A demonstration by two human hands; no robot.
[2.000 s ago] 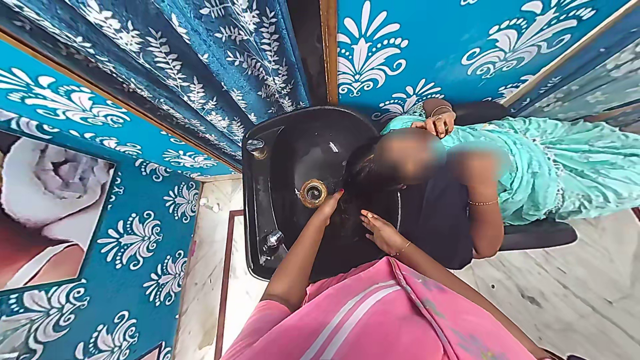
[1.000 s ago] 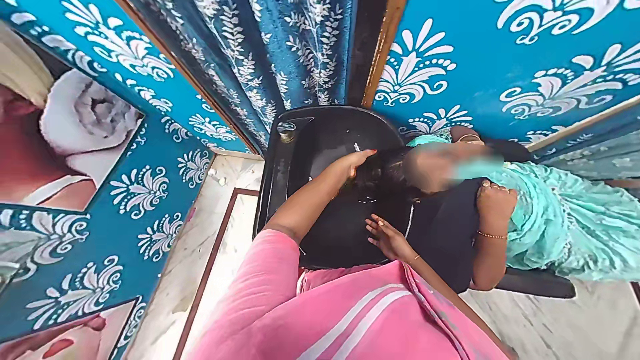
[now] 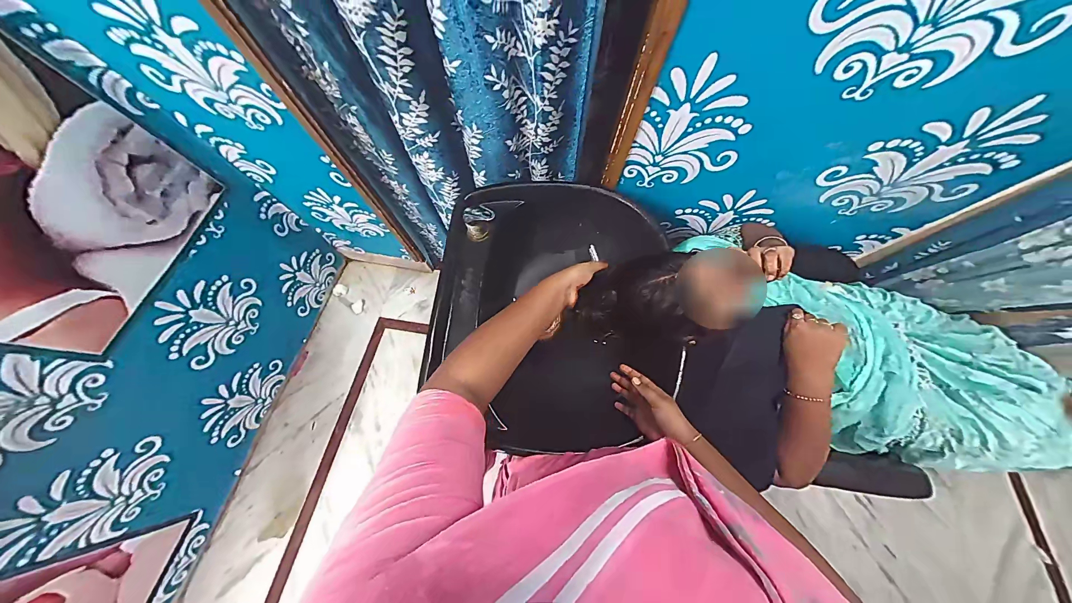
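Note:
A person in a turquoise dress (image 3: 930, 377) lies back with dark hair (image 3: 632, 306) hanging in a black shampoo basin (image 3: 553, 402). My left hand (image 3: 571, 289) is at the far ends of the hair, over the basin; whether its fingers grip any hair cannot be told. Below the hair, near the basin's right side, my right hand (image 3: 649, 400) has its fingers apart and holds nothing. A dark cloth (image 3: 737, 394) covers the lying person's shoulder area. One of that person's hands (image 3: 775, 255) is raised near the head, the other rests on the chest.
A metal fitting (image 3: 476, 228) stands on the basin's upper left corner. Behind the basin hang patterned blue curtains (image 3: 523, 92), beside a wooden frame edge (image 3: 645, 92). A blue wall (image 3: 779, 167) rises at the right. Marble floor (image 3: 368, 402) shows left of the basin.
My left hand has moved from beside the drain, up and across to the hair ends. The lying person's lower hand has come onto the chest. The view has shifted.

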